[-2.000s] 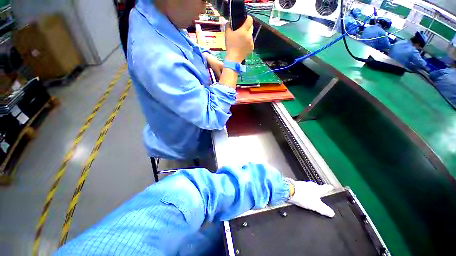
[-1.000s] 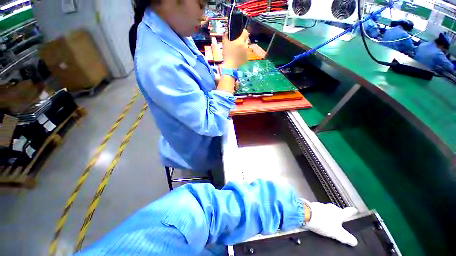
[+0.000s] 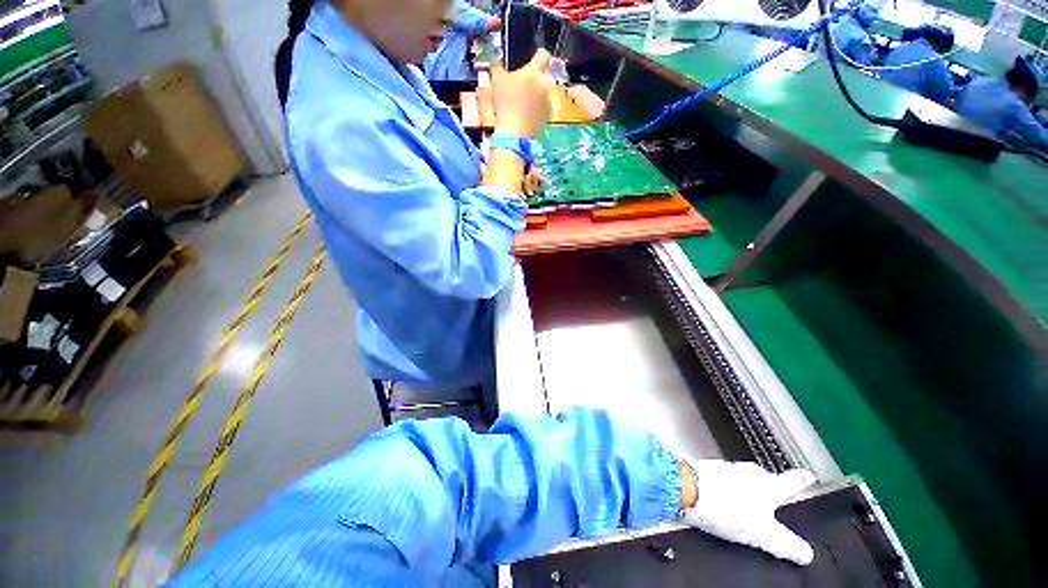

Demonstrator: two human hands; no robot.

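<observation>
A black tray (image 3: 713, 563) with a silver metal rim and small dark clips lies at the bottom right, cut off by the frame's lower edge. My left hand (image 3: 747, 505), in a white glove, is at its far rim, with the thumb over the black surface and the other fingers along the rim's far side. The fingertips at the rim are partly hidden. My blue sleeve crosses the bottom of the view. My right hand is out of the picture.
Conveyor rails (image 3: 736, 379) run ahead from the tray. A person in a blue smock (image 3: 402, 218) stands at left of them, beside a green circuit board (image 3: 598, 167) on an orange-red holder (image 3: 621, 233). A raised green bench (image 3: 896, 172) is at right, with a blue cable (image 3: 724, 75).
The view has shifted, first showing the tray lower in the picture, then slightly more of it. My left hand stays at the tray's far rim. The other person's raised hand has shifted slightly.
</observation>
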